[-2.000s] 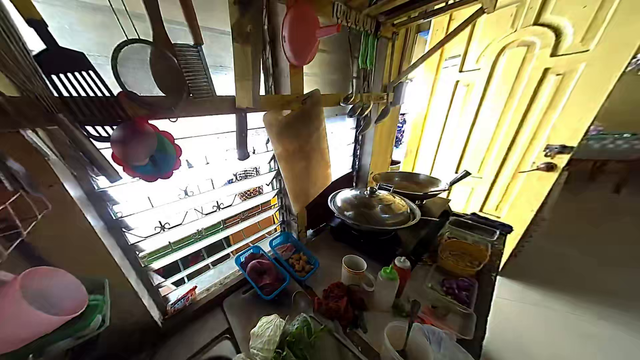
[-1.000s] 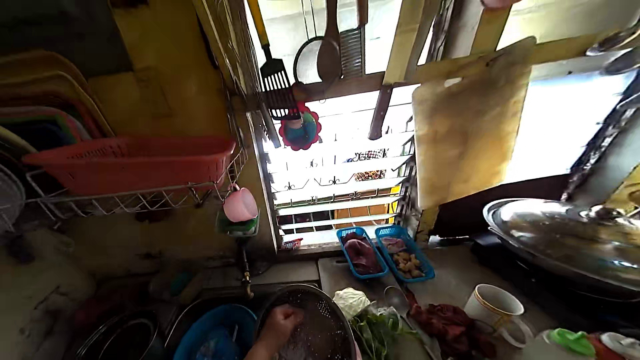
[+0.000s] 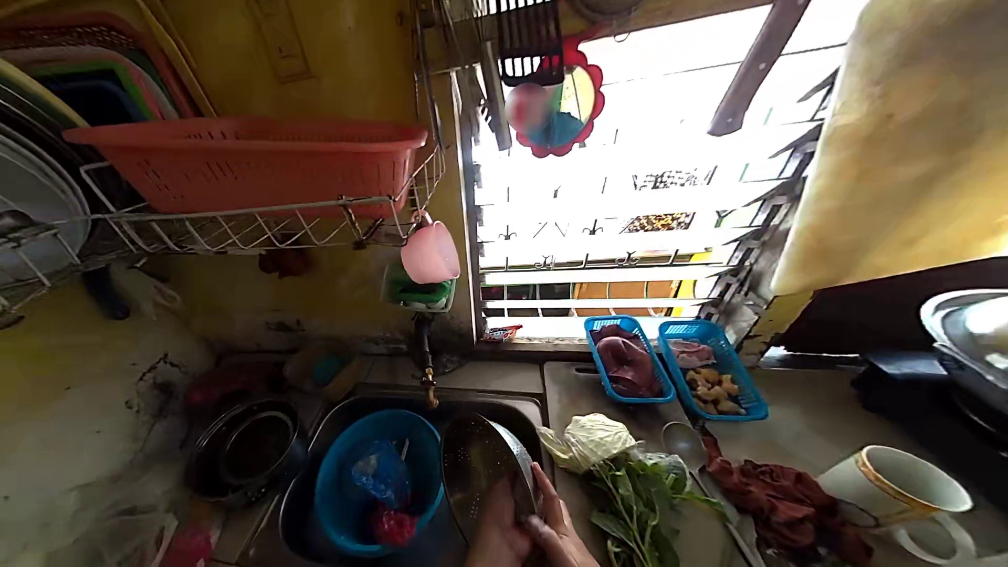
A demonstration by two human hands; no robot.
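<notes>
Both hands are at a perforated metal colander (image 3: pixel 482 468), tilted on its side over the right part of the sink (image 3: pixel 331 429). My left hand (image 3: pixel 500 524) lies against its lower rim, partly inside the bowl. My right hand (image 3: pixel 555 528) grips the rim from the right, thumb pointing up. Left of the colander, a blue plastic basin (image 3: pixel 335 480) in the sink holds a blue plastic bag (image 3: pixel 380 472) and something red. A brass faucet (image 3: pixel 429 378) stands behind. To the right lie a cabbage piece (image 3: pixel 591 442) and leafy greens (image 3: pixel 634 504).
Two blue baskets, one with dark meat (image 3: pixel 626 364), one with ginger-like pieces (image 3: pixel 713 391), stand by the louvered window. A ladle (image 3: pixel 683 445), brown cloth (image 3: pixel 787 504) and white mug (image 3: pixel 886 488) sit at right. Dark pans (image 3: pixel 256 449) are left; a wire rack with a red basket (image 3: pixel 268 161) hangs above.
The view has swung left from the stove and door to the sink. The colander, lower and flatter one second ago with one hand in it, is now tilted up with both hands on it.
</notes>
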